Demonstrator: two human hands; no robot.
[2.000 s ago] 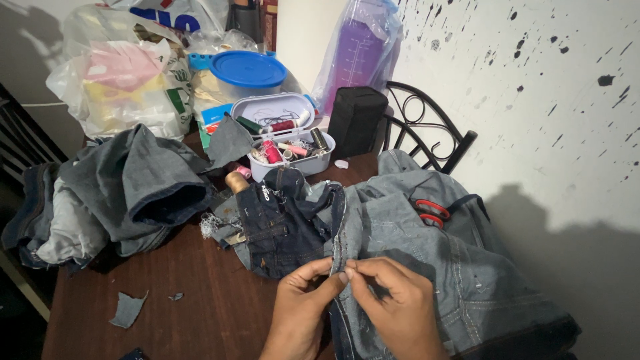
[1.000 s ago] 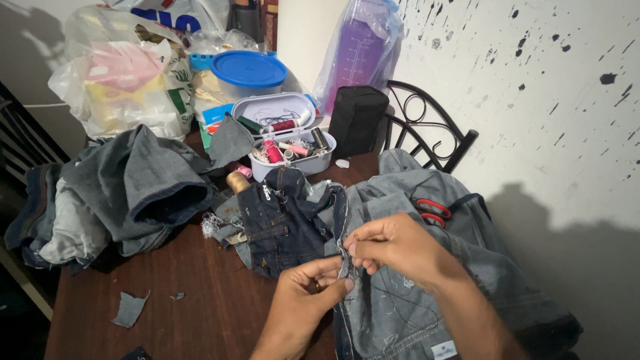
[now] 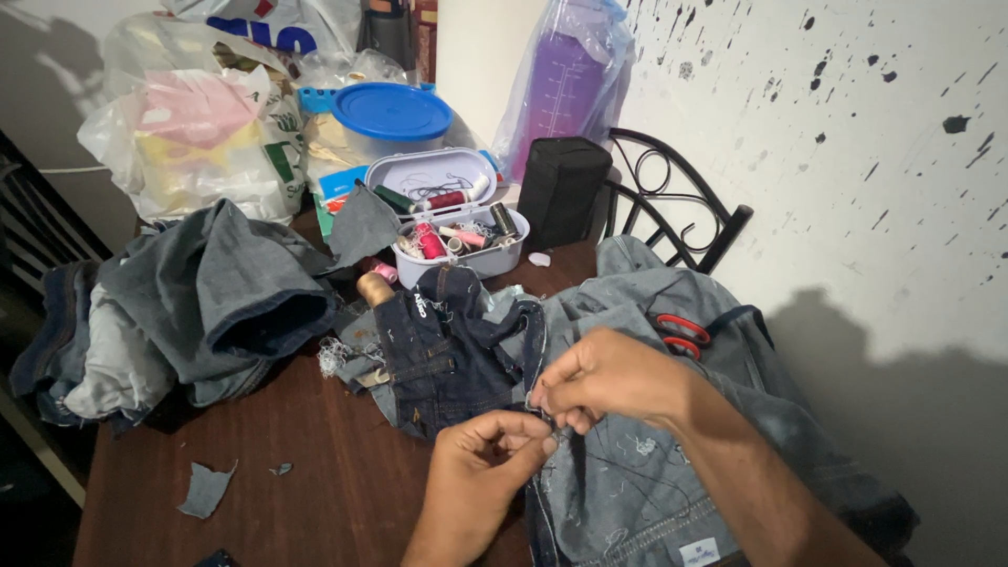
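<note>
Grey-blue denim garment (image 3: pixel 646 472), turned inside out with loose dark thread on it, covers the right side of the table. My left hand (image 3: pixel 492 465) pinches its frayed seam edge between thumb and forefinger. Just above and touching close by, my right hand (image 3: pixel 602 382) has its fingertips pinched at the same edge; whether a needle or thread is between them is too small to tell. Beside the seam lies a dark denim piece with belt loops (image 3: pixel 449 370). Red-handled scissors (image 3: pixel 683 334) rest on the garment, their blades hidden.
An opened sewing box (image 3: pixel 465 260) holds thread spools. A brown thread spool (image 3: pixel 375 290) stands near it. More denim (image 3: pixel 213 307) is heaped left, with a denim scrap (image 3: pixel 206 490) in front. Behind are plastic bags (image 3: pixel 205 150), a blue-lidded tub (image 3: pixel 392 112), a black case (image 3: pixel 564 189) and a metal chair (image 3: pixel 720 236).
Two seconds ago both hands met at the seam. My right hand rose up and to the right, then came back toward my left. A white label on the garment has come into sight at the bottom.
</note>
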